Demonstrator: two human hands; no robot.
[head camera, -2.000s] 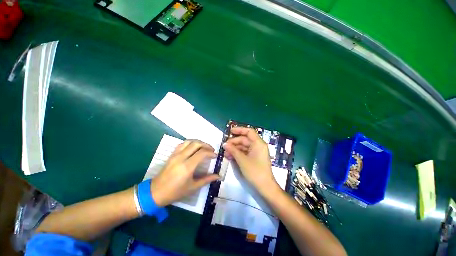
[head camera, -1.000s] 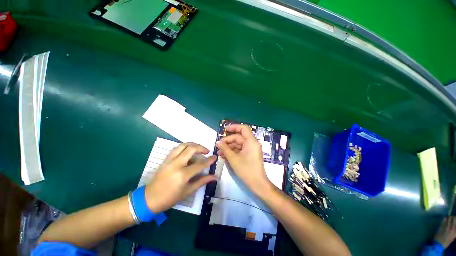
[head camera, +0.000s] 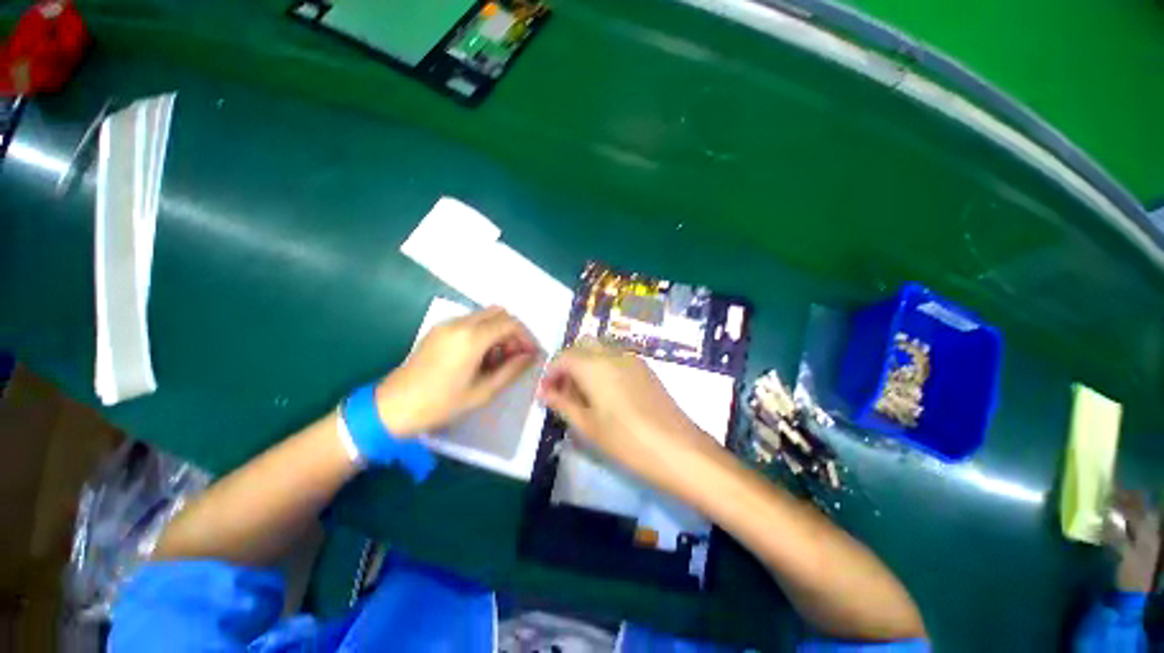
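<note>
An opened tablet unit (head camera: 613, 491) lies in front of me, its circuit board at the far end. My right hand (head camera: 600, 396) is over its left edge, fingertips pinched together; I cannot tell if something small is between them. My left hand (head camera: 460, 364) is just left of it, fingers curled above the lined white adhesive sheet (head camera: 492, 427); whether it holds anything is hidden. A narrow white sheet (head camera: 479, 255) lies beyond, reaching toward the tablet. A pile of small components (head camera: 794, 434) lies right of the tablet, beside a blue bin (head camera: 960, 383) with small beige parts.
Long white-grey strips (head camera: 125, 255) lie far left, near a red object (head camera: 45, 49). Another opened tablet (head camera: 447, 45) lies at the top. A yellow sheet (head camera: 1089, 459) lies right, with another person's hand (head camera: 1134, 542) beside it. A metal rail (head camera: 945, 102) borders the bench.
My right hand has moved down from the circuit board to the tablet's left edge, uncovering the board. My left hand's fingers have curled in closer. Another person's hand has moved up to the yellow sheet.
</note>
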